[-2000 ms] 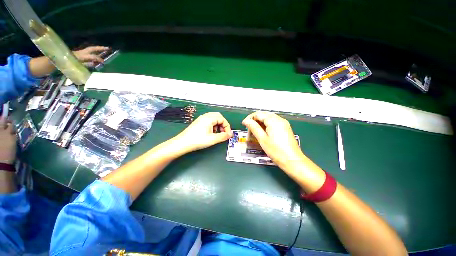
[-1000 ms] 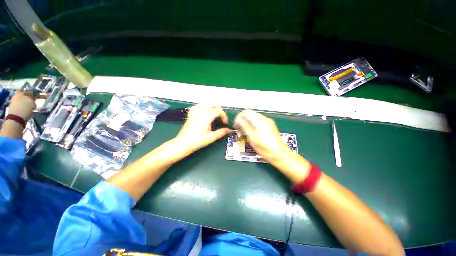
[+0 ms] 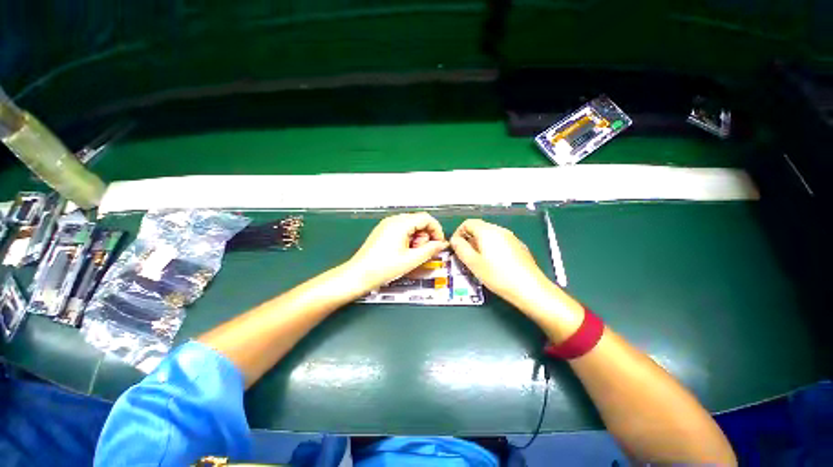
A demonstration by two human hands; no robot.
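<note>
An opened phone assembly (image 3: 427,290) lies on the bench below my hands, its orange flex and pale edge showing. A green spot shows at its right end; its upper part is hidden by my hands. My left hand (image 3: 399,248) is over its left part, thumb and fingertips pinched. My right hand (image 3: 493,255) is at its upper right, fingertips pinched and nearly touching the left ones. I cannot tell whether a thin cable is between the fingertips. Tweezers (image 3: 554,248) lie on the bench right of my right hand.
A clear bag (image 3: 160,278) lies left, with black cables (image 3: 265,234) with coppery tips sticking out. Several phone assemblies (image 3: 62,264) lie at far left. Beyond the white strip (image 3: 365,190), the green belt carries a phone (image 3: 585,130) and another part (image 3: 710,116). A tape-wrapped tube (image 3: 50,160) slants at upper left.
The view has shifted. The phone's green-spotted end now lies at the right, the phone having been turned around. My fingertips have come together above it. The neighbour's hand has left view.
</note>
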